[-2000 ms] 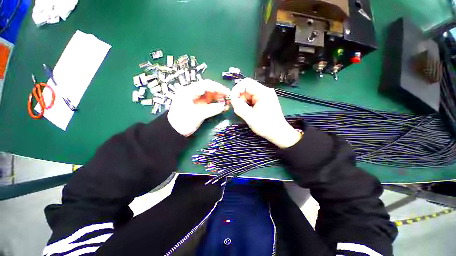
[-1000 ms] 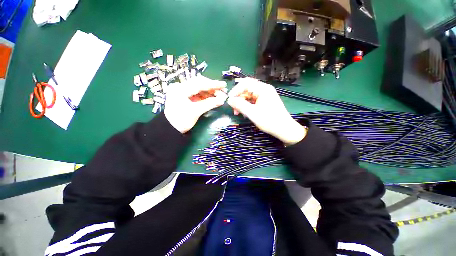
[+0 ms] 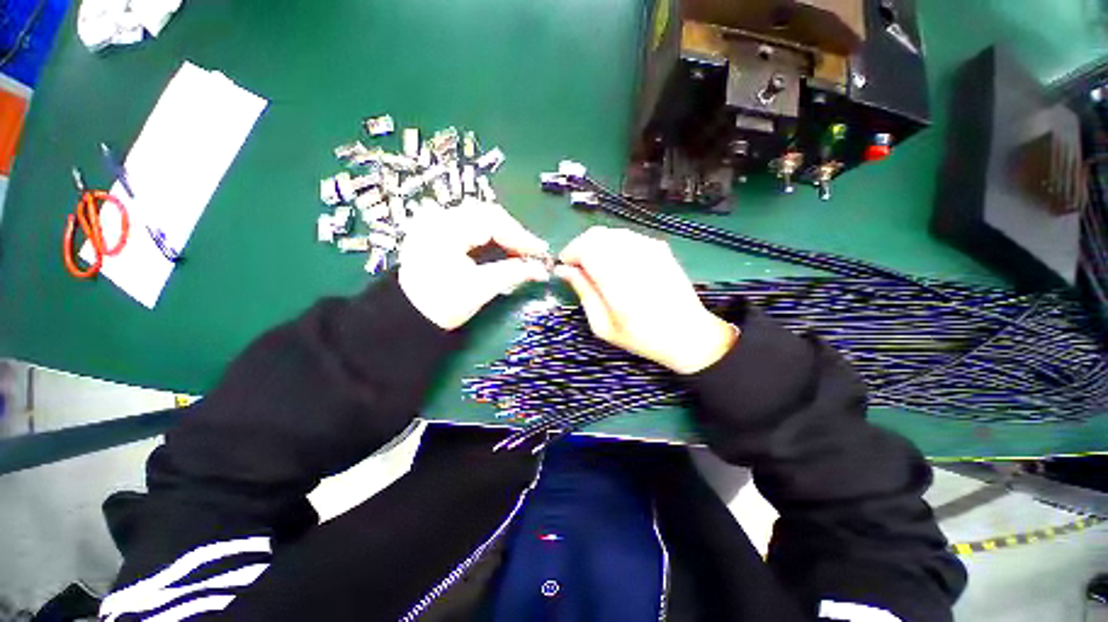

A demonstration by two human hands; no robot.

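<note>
My left hand [image 3: 468, 264] and my right hand [image 3: 638, 295] meet fingertip to fingertip above the left end of the cable bundle. A tiny piece, probably a connector and a cable end, is pinched between them; it is too small and blurred to tell more. A loose pile of silver and white connectors [image 3: 413, 170] lies beyond my left hand, partly covered by it. The black cable bundle [image 3: 851, 346] runs right from under my right hand, its coloured wire ends [image 3: 504, 377] at the left. Fitted cable ends [image 3: 566, 180] lie apart near the press.
The bench press [image 3: 778, 97] stands beyond my right hand, with the dark block [image 3: 1015, 182] to its right. Orange-handled scissors [image 3: 95, 233] and a dark blue pen [image 3: 117, 163] lie on a paper sheet [image 3: 201, 158] at left. White crumpled cloth [image 3: 126, 20] lies upper left.
My right hand has moved slightly down and right, uncovering more of the fitted cable ends and their cables. Both hands stay close together at the fingertips. The view has shifted slightly.
</note>
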